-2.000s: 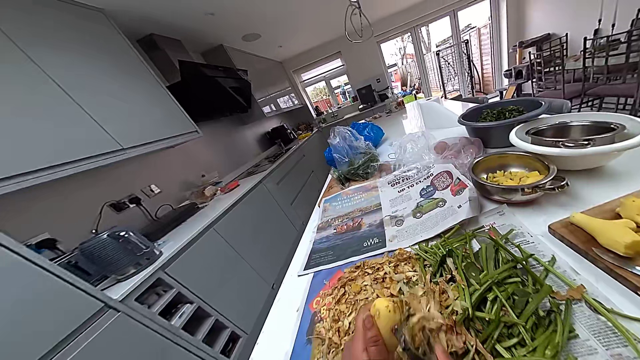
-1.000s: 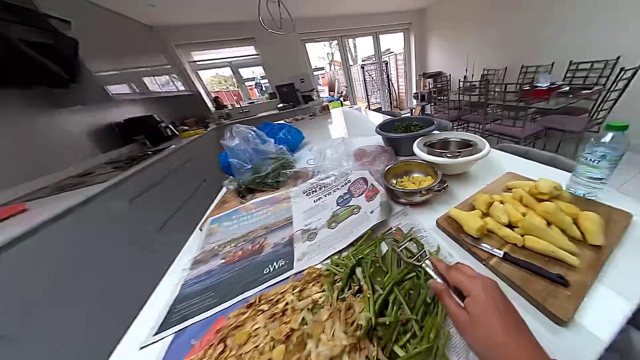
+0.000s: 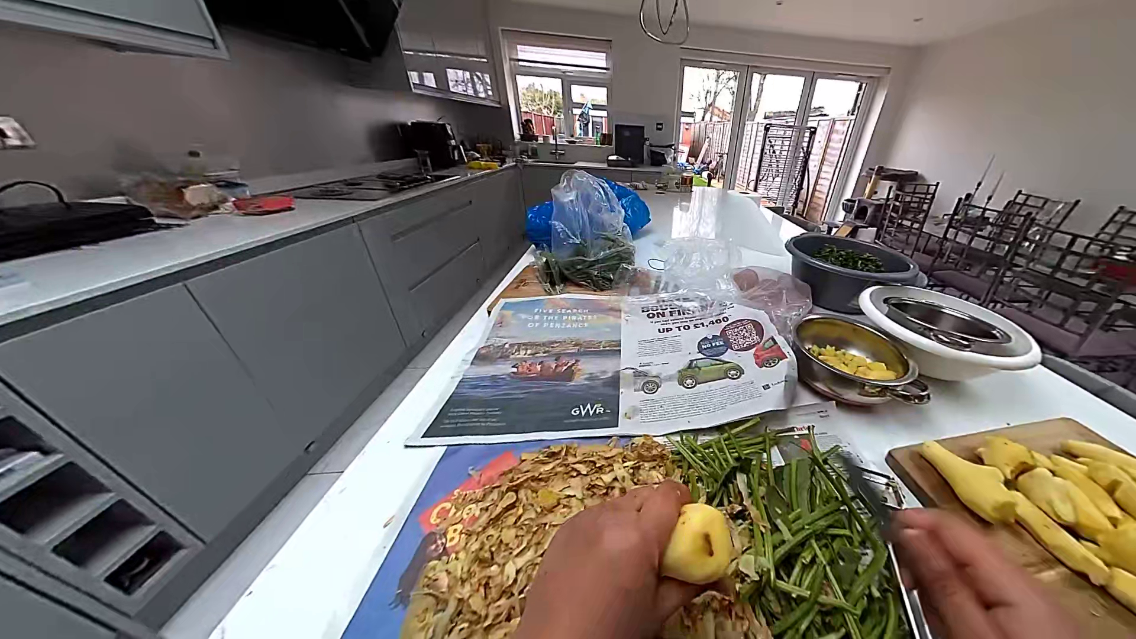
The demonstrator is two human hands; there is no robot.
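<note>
My left hand (image 3: 612,555) grips a peeled yellow root vegetable (image 3: 698,543), its rounded end facing right with a dark slit in it. My right hand (image 3: 976,577) holds a metal peeler (image 3: 865,497), blurred, over the cut green stems (image 3: 799,532). Brown peelings (image 3: 541,524) lie heaped on newspaper below and left of my left hand. To the right, several peeled yellow roots (image 3: 1056,497) rest on a wooden cutting board (image 3: 941,453).
An open newspaper (image 3: 550,373) lies beyond the peelings. Plastic bags (image 3: 590,222) with greens stand behind it. At the right are a steel pan (image 3: 825,382) of yellow pieces, a white bowl (image 3: 967,355) holding a steel one, and a grey basin (image 3: 852,275) of chopped greens.
My left hand, out of view a second ago, is in view with the root. My right hand still holds the peeler near the stems. The view has swung left.
</note>
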